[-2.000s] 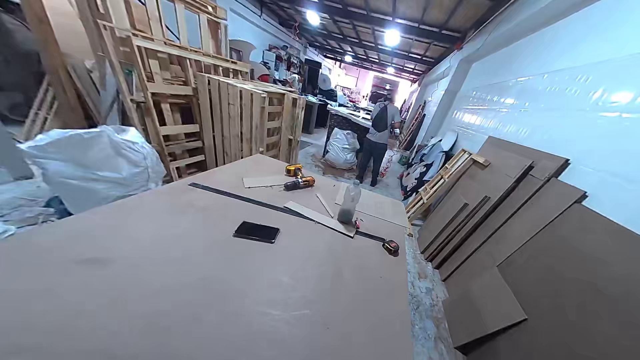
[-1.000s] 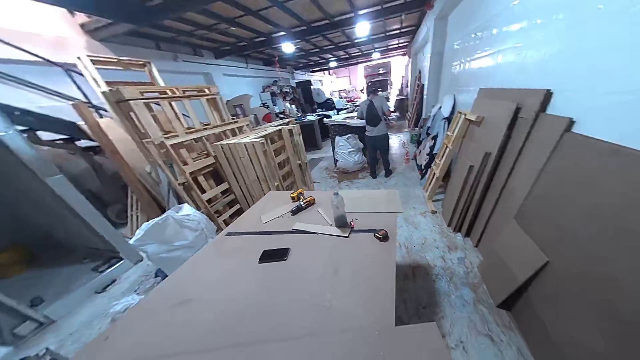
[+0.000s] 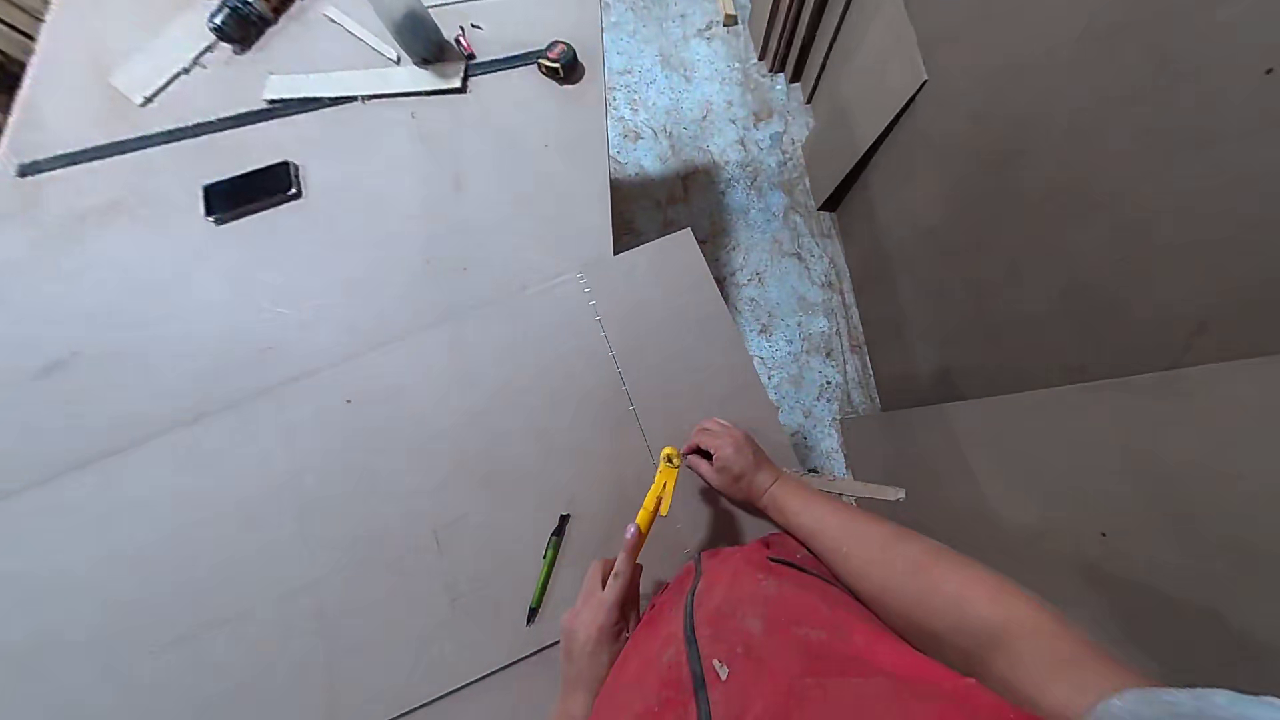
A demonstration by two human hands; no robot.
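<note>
My left hand (image 3: 602, 612) holds a yellow hand tool (image 3: 657, 500) with a rounded head, its index finger stretched along the handle. My right hand (image 3: 730, 462) is beside the tool's head, fingers curled and thumb close to them; whether something small is pinched there cannot be made out. The tool's head is at the near end of a thin dark line crossed by short light marks (image 3: 615, 360) on the brown board (image 3: 400, 420). A green pen (image 3: 547, 570) lies on the board, left of my left hand.
Farther back lie a phone (image 3: 252, 192), a dark metal strip (image 3: 180, 132), a light board offcut (image 3: 365, 82), a tape measure (image 3: 558, 62), a bottle (image 3: 412, 30) and part of a power drill (image 3: 240, 22). Brown sheets (image 3: 1060, 200) stand at the right, beyond a strip of stained floor (image 3: 700, 130).
Both my hands and the yellow tool are now in view, low over the board; neither earlier frame shows them. The view has tipped steeply down to the board.
</note>
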